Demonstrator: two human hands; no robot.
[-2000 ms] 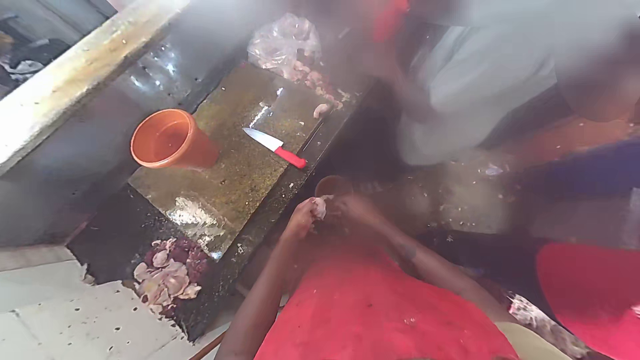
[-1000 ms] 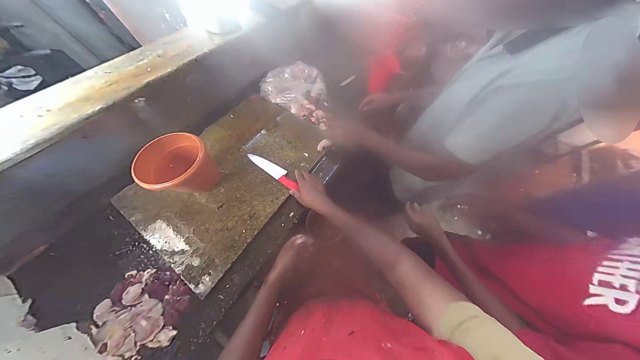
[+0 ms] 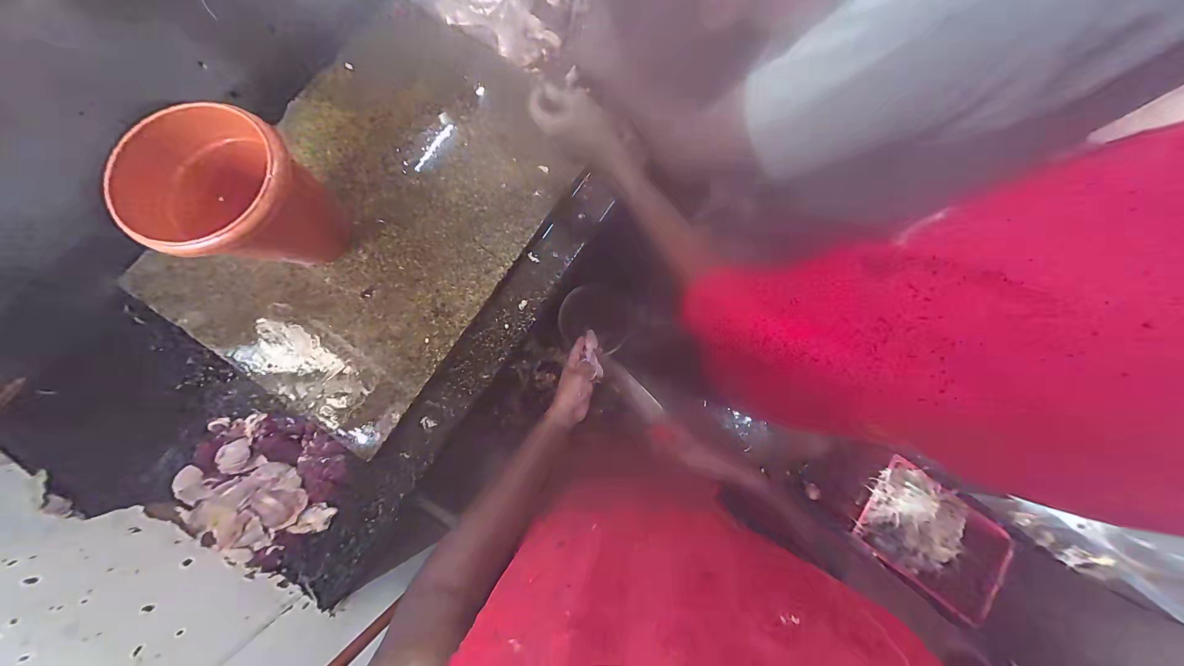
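Note:
My left hand (image 3: 575, 384) is low in front of my red top, its fingers closed around a small pale piece that I cannot identify. Blurred by motion, my right hand (image 3: 689, 449) grips the red handle of a kitchen knife (image 3: 638, 393), whose blade points up and left toward my left hand. A round container (image 3: 592, 314) lies just beyond my left fingers, its contents unclear. On the wet board (image 3: 435, 268) to the left stands an orange plastic bucket (image 3: 310, 217). Beside the board's near corner lies a heap of pale and dark red meat pieces (image 3: 259, 490).
At the upper right, a co-worker's hand (image 3: 569, 116) reaches over the board's far edge near more pale pieces (image 3: 509, 28). Another person's grey sleeve (image 3: 832, 102) is behind it. A red-rimmed tray (image 3: 985, 573) with pale scraps sits at the lower right.
My right hand has taken the knife off the board and brought it down beside my left hand. A co-worker in red now reaches in from the right. The view has shifted closer.

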